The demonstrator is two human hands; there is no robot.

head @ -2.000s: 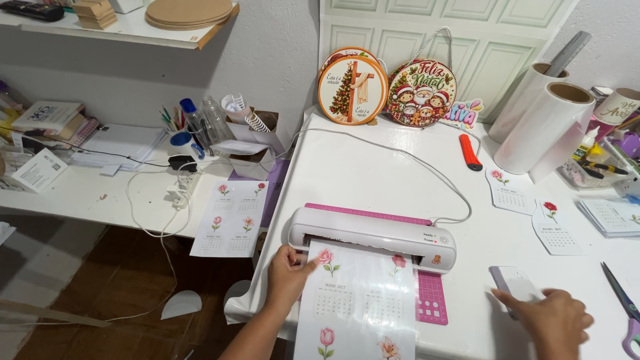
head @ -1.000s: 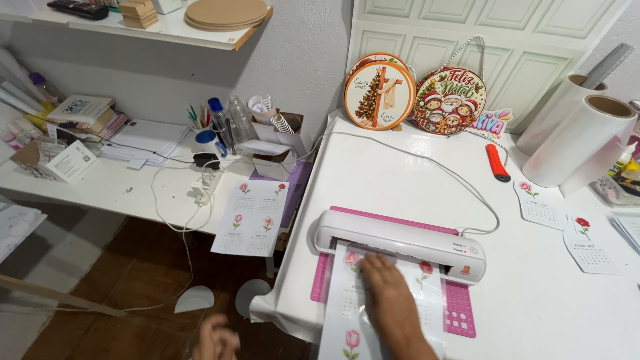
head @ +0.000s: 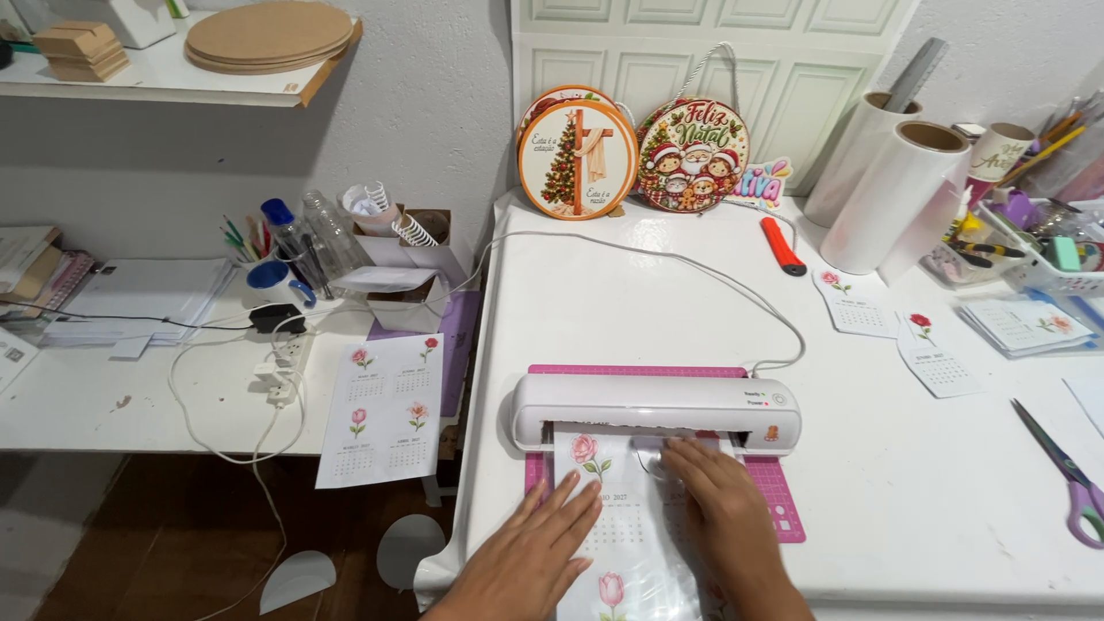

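Observation:
A white laminator [head: 655, 412] stands on a pink cutting mat [head: 780, 500] on the white table. A calendar sheet with printed flowers [head: 611, 588], under glossy clear film, lies with its far edge at the laminator's slot. My left hand [head: 539, 548] rests flat on the sheet's left part, fingers spread. My right hand [head: 720, 509] is near the slot on the sheet's right part, its fingertips at a small shiny, greyish piece [head: 655, 457]; whether it grips this piece is unclear.
Purple-handled scissors [head: 1069, 483] lie at the right. Cut calendar pieces [head: 854, 312], a red utility knife [head: 781, 246] and film rolls [head: 901, 194] are farther back. The laminator's cord [head: 655, 250] loops behind it. Another calendar sheet [head: 379, 410] hangs over the left shelf's edge.
My right hand has moved from the grey object at the right onto the sheet by the slot. My left hand, low and off the sheet one second ago, now lies on it.

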